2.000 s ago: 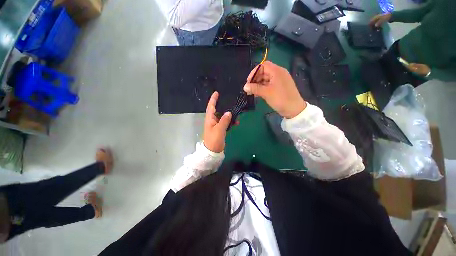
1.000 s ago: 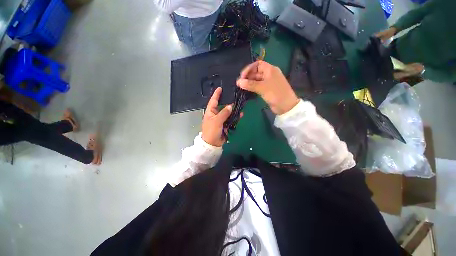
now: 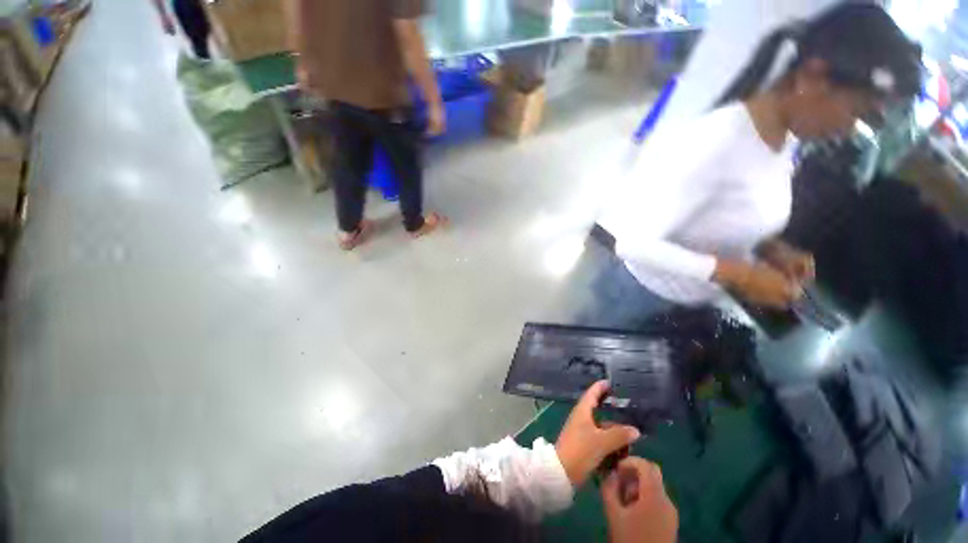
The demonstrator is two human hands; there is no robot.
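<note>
A black rectangular back panel [image 3: 552,355] lies at the green table's edge, its far left end over the floor side. My left hand [image 3: 592,437] is beside its near edge, a finger extended towards it, and holds a small dark bundle of leads [image 3: 614,456], mostly hidden by the fingers. My right hand [image 3: 640,504] is close below, fingers bent at the bundle; the picture's lower edge cuts it off, and whether it grips a lead cannot be told.
A tangled black heap of leads [image 3: 716,355] lies right of the panel. A co-worker in white [image 3: 701,202] stands beyond it. Blurred dark panels [image 3: 839,445] lie on the green table [image 3: 573,520] at the right. Another person [image 3: 366,64] stands on the floor further back.
The view has swung left and up, showing more floor and the co-worker in white. My hands now appear lower in the picture, still close together by the panel.
</note>
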